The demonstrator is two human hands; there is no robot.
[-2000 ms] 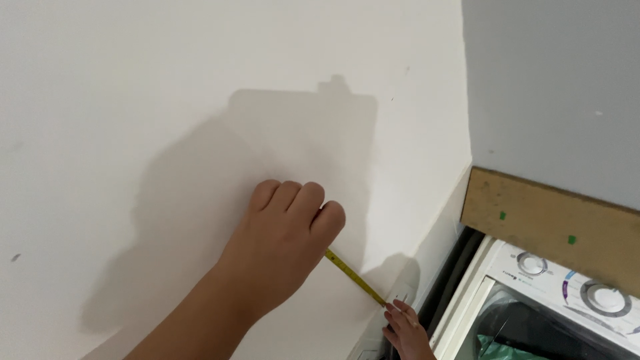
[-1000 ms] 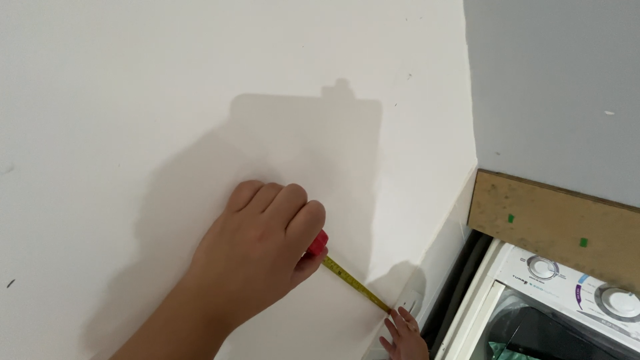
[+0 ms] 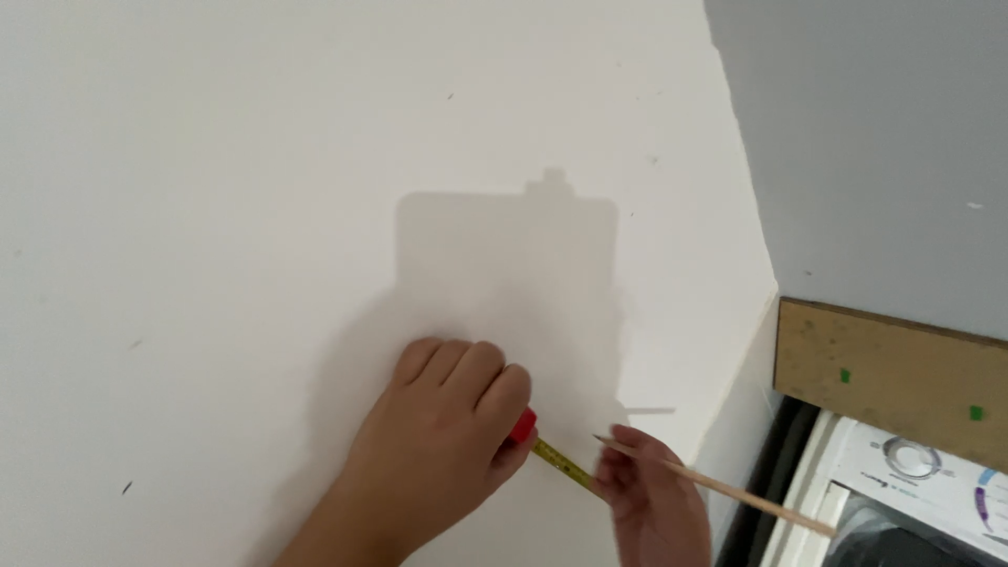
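Observation:
My left hand (image 3: 449, 441) is closed around a red tape measure (image 3: 523, 426) against the white wall (image 3: 236, 157), with only part of the case showing by the thumb. From it the yellow tape blade (image 3: 565, 466) runs down and right to my right hand (image 3: 654, 496). Between its fingers my right hand holds a wooden pencil (image 3: 740, 496), whose tip points left toward the wall. The far end of the blade is hidden behind the right hand's fingers.
A washing machine (image 3: 858, 449) with dials stands at the lower right. Above it lies a brown board (image 3: 898, 370) with green marks, beside the grey wall (image 3: 866, 157). Small dark marks dot the white wall, and shadows fall across it.
My right hand has come closer to the left hand, and a shorter length of blade shows between them. The pencil now shows in it. The view has shifted.

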